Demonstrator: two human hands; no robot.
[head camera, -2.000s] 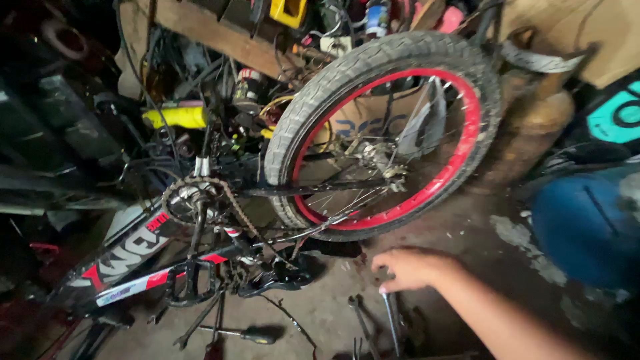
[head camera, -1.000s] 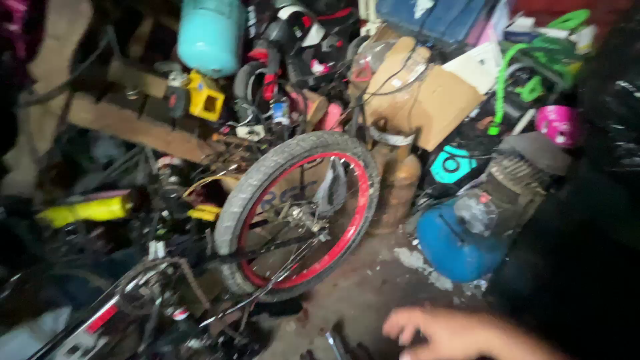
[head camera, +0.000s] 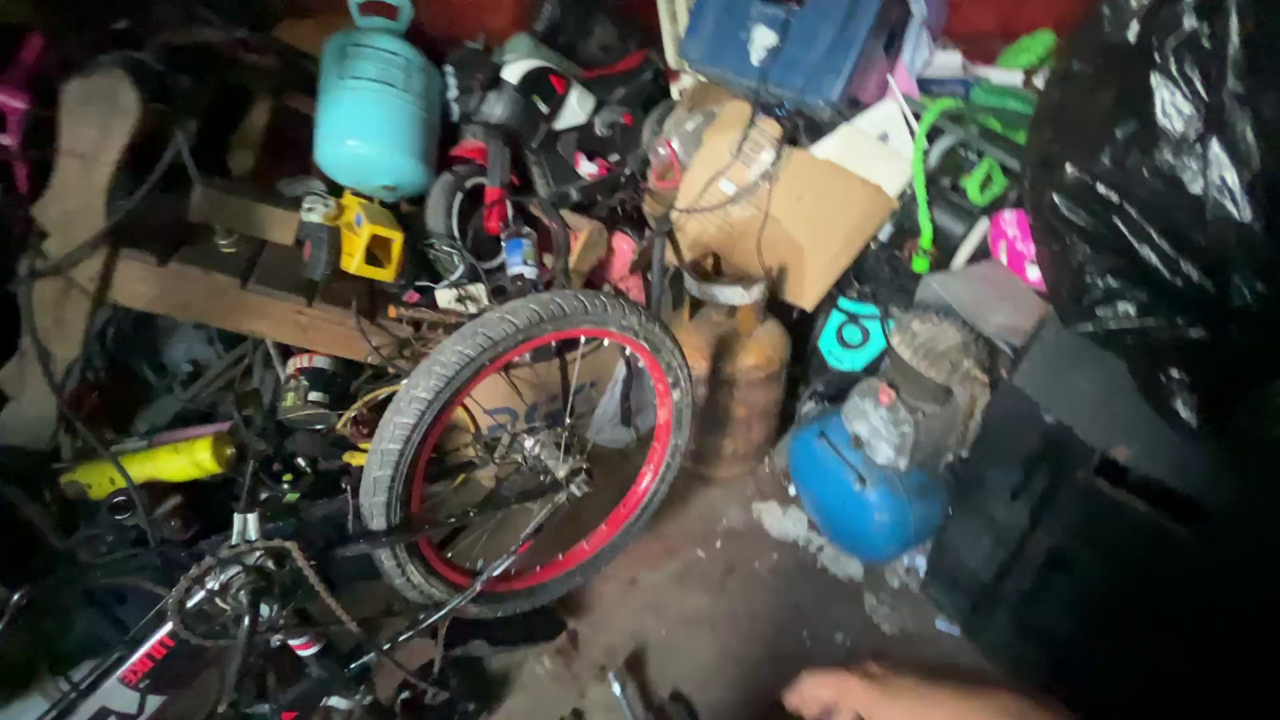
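Observation:
My right hand (head camera: 850, 692) comes in blurred at the bottom edge, over the floor; its fingers point left and are partly cut off, so its grip cannot be made out. A metal tool (head camera: 620, 694), perhaps a wrench, lies on the floor to its left. Up and to the left is the bicycle's rear wheel (head camera: 655, 480), with a red rim and a worn, dusty tyre. The bicycle frame (head camera: 125, 672), chain (head camera: 325, 597) and crank area fill the lower left. My left hand is out of view.
A blue rounded container (head camera: 860, 495) and a rusty metal cylinder (head camera: 740, 400) stand right of the wheel. Behind are a cardboard box (head camera: 790, 220), a turquoise gas cylinder (head camera: 375, 115) and a wooden plank (head camera: 240, 305). A black plastic bag (head camera: 1150, 200) is at the upper right.
The view has swung up and to the right. Two seconds ago my right hand was above the tools on the floor beside the wheel; now it is lower in view, right of a metal tool.

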